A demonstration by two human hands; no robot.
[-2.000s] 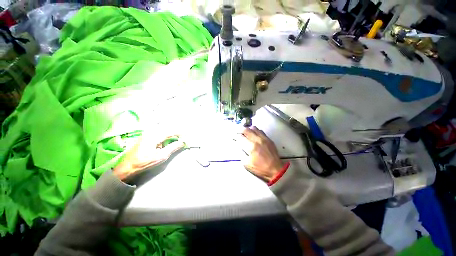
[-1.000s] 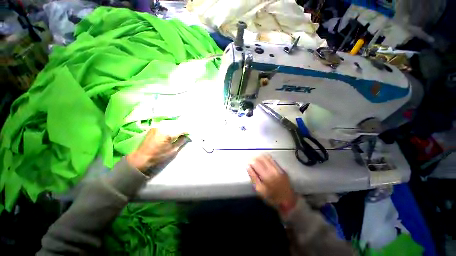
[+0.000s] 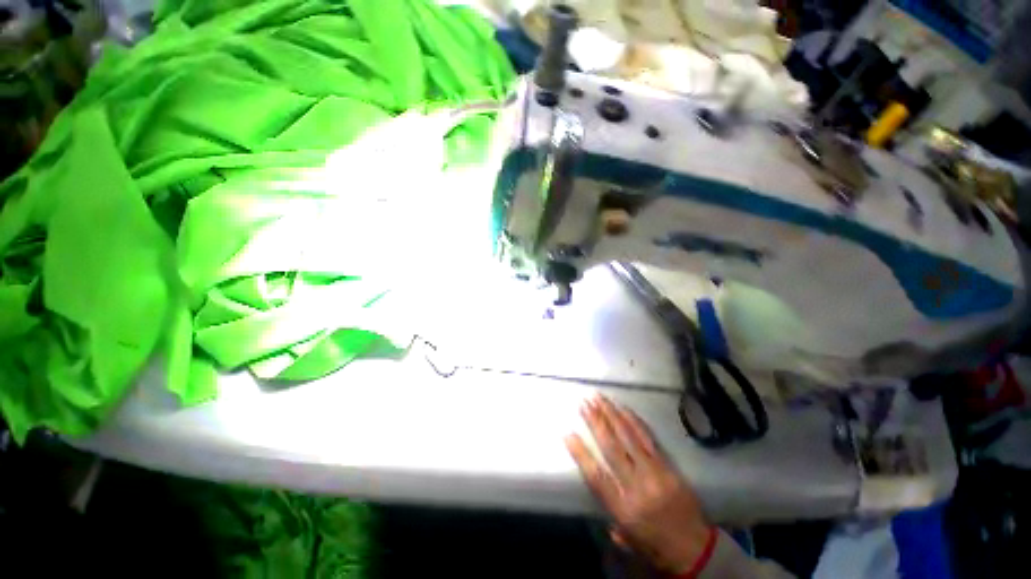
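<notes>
Bright green fabric (image 3: 260, 147) lies in a large heap on the table left of the needle area, partly washed out by lamp glare. The white sewing machine (image 3: 769, 215) with a teal stripe stands at the right, slightly blurred. Its presser foot area (image 3: 562, 296) sits in bright glare. My right hand (image 3: 644, 481) rests palm down at the table's front edge, fingers a little apart, with nothing seen in it. My left hand is not in view.
Black-handled scissors (image 3: 719, 398) lie on the machine bed right of the needle, beside a small blue piece (image 3: 710, 328). A small parts tray (image 3: 893, 455) is at the right end. Pale cream fabric (image 3: 701, 40) lies behind the machine. More green fabric (image 3: 288, 537) hangs below the table.
My left hand has left the green fabric and gone out of the picture. My right hand has moved from near the needle to the table's front edge. The view has shifted.
</notes>
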